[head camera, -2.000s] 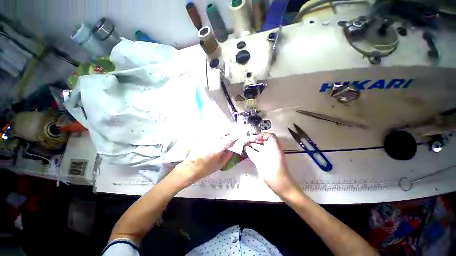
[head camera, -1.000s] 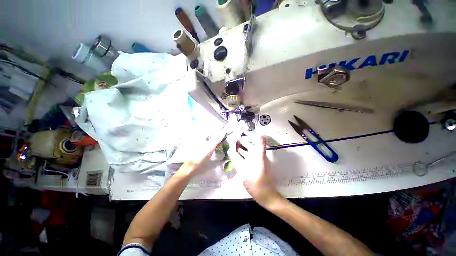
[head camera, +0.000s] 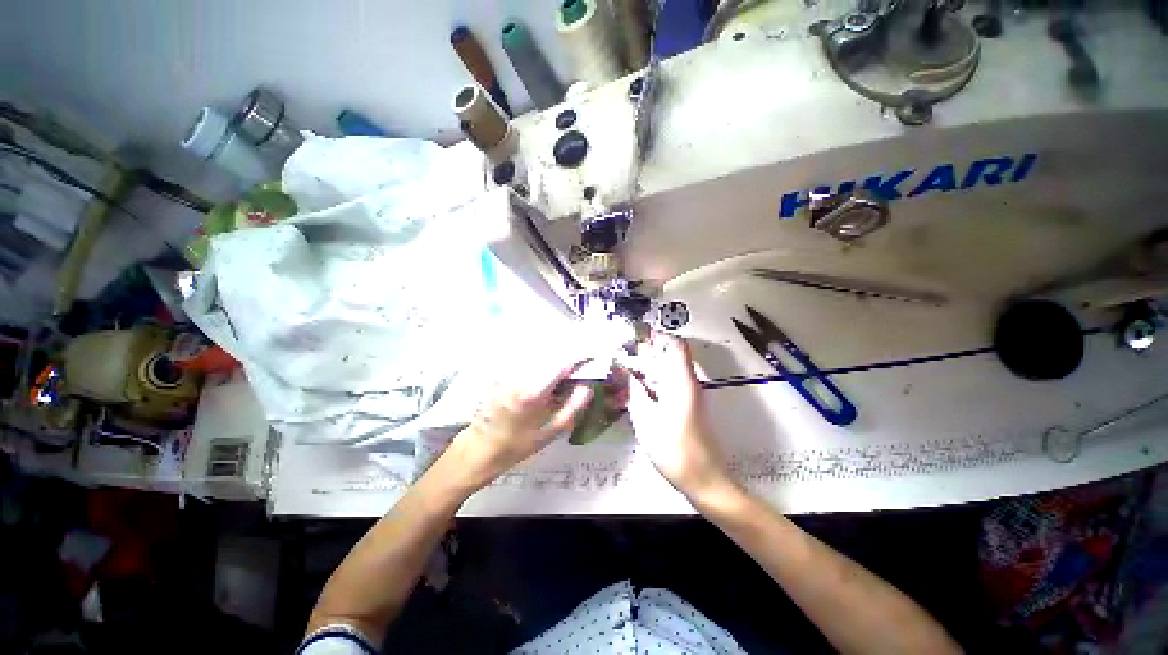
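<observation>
The pale cloth (head camera: 346, 282) lies crumpled on the left of the machine table and runs under glare to the presser foot (head camera: 624, 305). A piece of green floral fabric (head camera: 593, 416) shows between my hands, and more shows at the cloth's far left corner. My left hand (head camera: 525, 416) holds the pale cloth's edge, its fingertips just in front of the presser foot. My right hand (head camera: 664, 397) has its bent fingers on the cloth edge right beside it. Glare hides the fingertips' exact grip.
The cream machine head (head camera: 730, 179) fills the right. Blue-handled snips (head camera: 797, 367) and tweezers (head camera: 852, 285) lie on the bed, right of my right hand. A round black disc (head camera: 1039, 339) is farther right. Thread cones (head camera: 483, 118) and bottles (head camera: 211, 132) stand behind. The ruler-marked edge (head camera: 794, 471) is in front.
The view has shifted. My fingers have changed position at the cloth edge near the presser foot; the green fabric between my hands shows in a different shape. Snips and tweezers have stayed put.
</observation>
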